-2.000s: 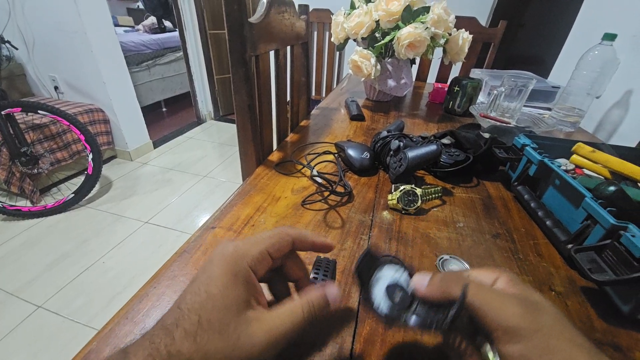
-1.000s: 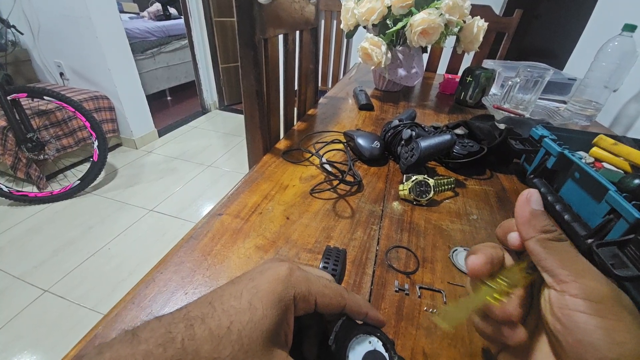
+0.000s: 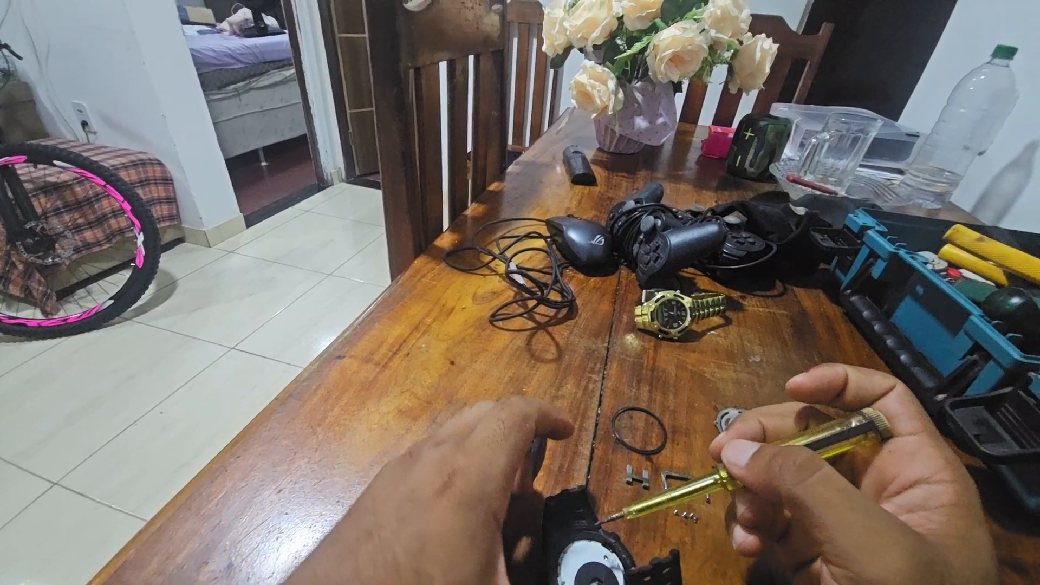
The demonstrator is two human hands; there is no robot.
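My right hand (image 3: 845, 479) holds a small screwdriver with a transparent yellow handle (image 3: 812, 439). Its tip meets or nearly meets the edge of a black wristwatch (image 3: 591, 561), whose inner side faces up near the bottom of the view. My left hand (image 3: 455, 496) is beside that watch, thumb and fingers curved around its left side; its grip there is partly hidden. Above the watch lie a thin black ring gasket (image 3: 639, 431), small metal parts (image 3: 637, 477) and tiny screws (image 3: 686, 515). A round metal case back (image 3: 728, 418) is partly behind my right fingers.
A gold wristwatch (image 3: 678, 314), a computer mouse (image 3: 582, 244) with its cable and a black game controller (image 3: 678, 248) lie farther up the wooden table. At right is a blue toolbox (image 3: 926, 301). A flower vase (image 3: 638, 118) and a plastic bottle (image 3: 963, 122) stand behind.
The black watch, held up in my right hand two seconds ago, is now low on the table side by my left hand. The yellow screwdriver has swung to point at the watch.
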